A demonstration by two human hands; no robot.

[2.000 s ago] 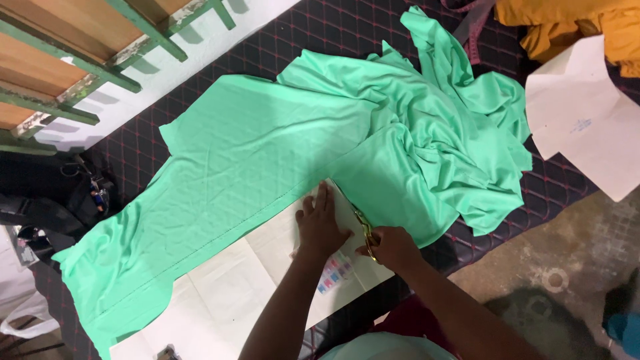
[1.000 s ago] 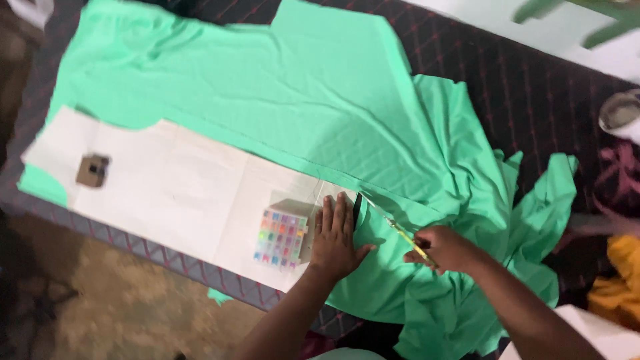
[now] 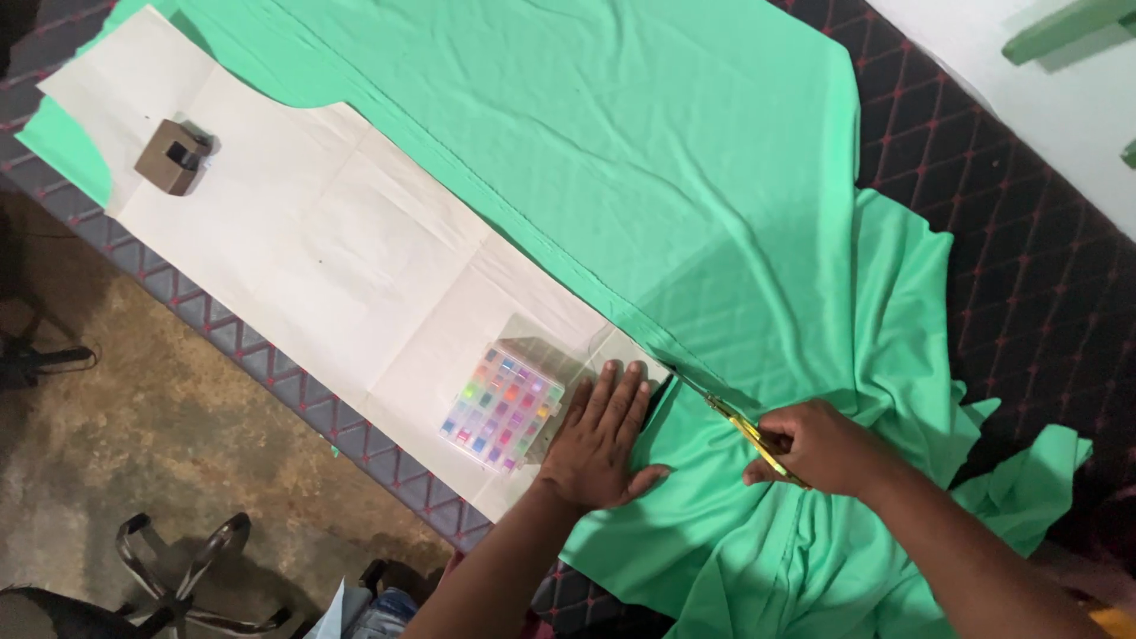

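Observation:
A white paper sewing pattern (image 3: 390,257) lies on mint-green fabric (image 3: 657,151). My left hand (image 3: 599,439) presses flat on the pattern's right end, fingers slightly apart, beside a clear plastic bobbin case (image 3: 501,408) filled with colourful bobbins. In my right hand (image 3: 812,444) are scissors with yellow-gold handles (image 3: 754,437); their blades point up-left to the pattern's top right corner, by a dark slit between paper and fabric. Toward the pattern's far left end sits a brown block-like object (image 3: 171,157) with a dark opening.
Beneath the fabric is a quilted black cover with red stitching (image 3: 1003,177). Bunched green fabric (image 3: 905,302) spreads at the right. A chair's metal base (image 3: 182,603) stands on the stained floor (image 3: 142,399) at lower left. Green bars (image 3: 1065,31) show by a white surface at upper right.
The view has turned and moved closer. The left hand stays on the pattern's end. The right hand, still holding the scissors, has its blades at the pattern's corner.

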